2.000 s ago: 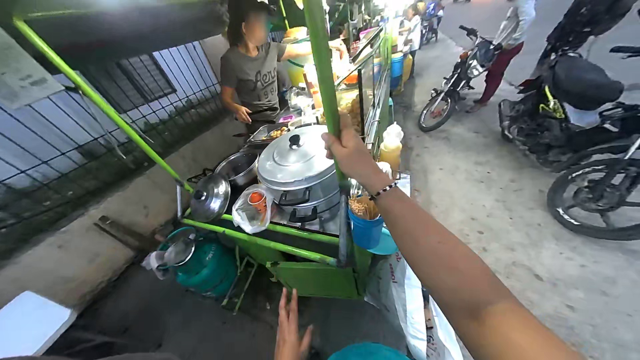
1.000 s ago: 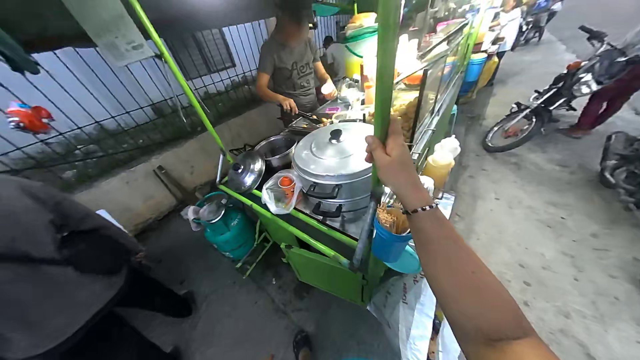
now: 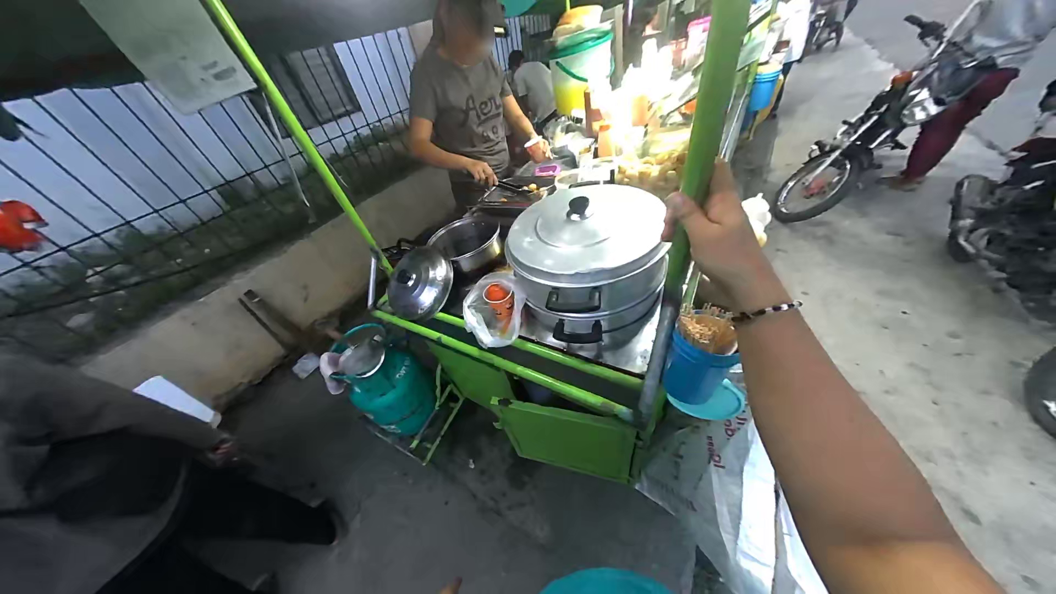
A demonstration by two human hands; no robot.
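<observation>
My right hand (image 3: 716, 227) is wrapped around the green metal post (image 3: 711, 107) of a food cart, a beaded bracelet on its wrist. Left of that hand stands a lidded aluminum steamer pot (image 3: 587, 256). A plastic bag with an orange-red item (image 3: 493, 309) hangs at its front, beside a metal pot lid (image 3: 419, 283) and an uncovered pot (image 3: 467, 241). Below my right hand is a blue bucket of wooden skewers (image 3: 695, 363). Of my left hand (image 3: 451, 586), only what looks like a fingertip shows at the bottom edge; its pose is hidden.
A person (image 3: 470, 107) works with tongs over a tray behind the cart. Another person in dark clothes (image 3: 91, 478) is at the left. A teal gas cylinder (image 3: 396, 388) stands beside the cart, white sacks (image 3: 726, 478) lie below it, and a teal round object (image 3: 606, 582) is at the bottom. Motorcycles (image 3: 874, 124) stand right.
My left hand, seen with spread fingers at the bottom two seconds ago, has almost left the view. A person in dark clothes has come into view at left. My right hand stays on the post.
</observation>
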